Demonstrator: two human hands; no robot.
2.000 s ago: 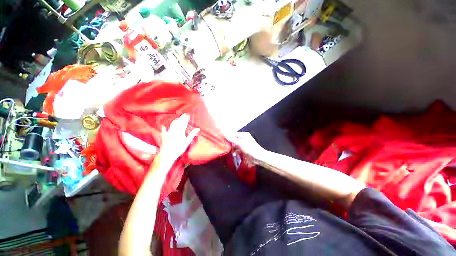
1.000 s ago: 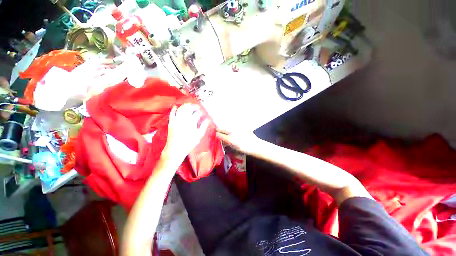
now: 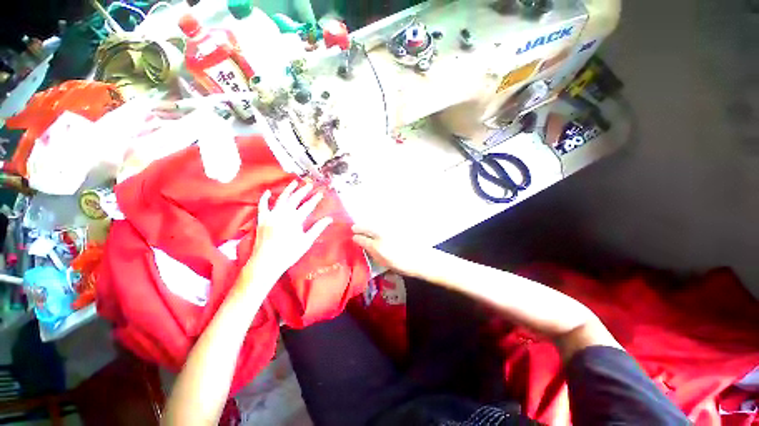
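A bright red garment piece with white lining showing in its folds lies bunched on the machine table and hangs over its front edge. My left hand lies on it with fingers spread, just in front of the needle area. My right hand is at the cloth's right edge with thumb and fingers close together; glare hides whether the edge is pinched. The cloth edge reaches the presser foot of the cream-white sewing machine. A white oval piece lies over the back of the red cloth.
Black-handled scissors lie under the machine arm. A red bottle and an olive-green coil stand at the back left. An orange-red bag lies at left. A red heap is at my right side.
The view has shifted, showing more of the machine head. The cloth is spread flatter near the needle. My left hand has opened from a bunched pose and lies flat. The white oval piece shows more clearly.
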